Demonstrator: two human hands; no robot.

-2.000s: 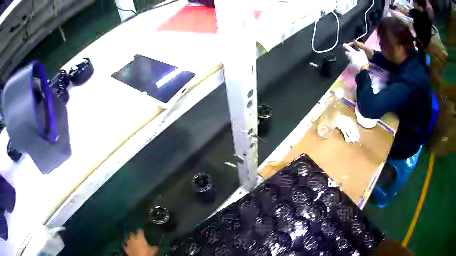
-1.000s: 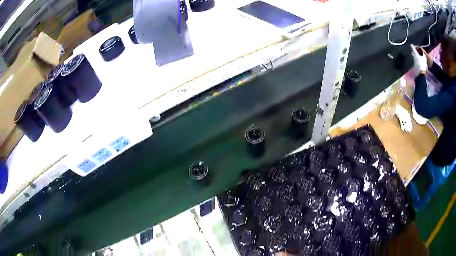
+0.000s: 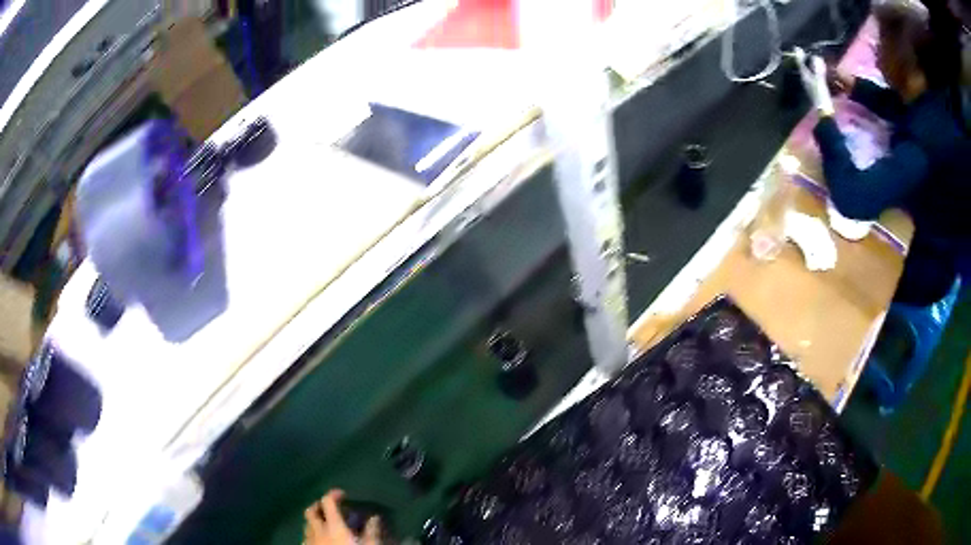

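My left hand (image 3: 339, 524) is at the bottom edge over the belt, partly cut off and blurred, with its fingers around a black cylindrical part (image 3: 364, 515). My right hand is out of the picture. A glossy black blister tray (image 3: 681, 447) with rows of round pockets lies at the lower right, beside the belt. Black cylindrical parts stand apart on the dark conveyor belt (image 3: 309, 426): one (image 3: 406, 458) close to my hand, one (image 3: 509, 351) farther up and one (image 3: 694, 160) beyond the white post.
A white post (image 3: 591, 234) rises between shelf and bench. The white shelf (image 3: 298, 234) holds a grey fixture (image 3: 154, 229), a flat dark tablet (image 3: 410, 141) and black cylinders (image 3: 59, 415). A tan cardboard sheet (image 3: 815, 309) lies right of the tray. A person (image 3: 905, 160) with a white glove sits beyond.
The view has swung, shifting the post and tray left and down in the picture since a second ago. My left hand has come into view at the belt, around a black part.
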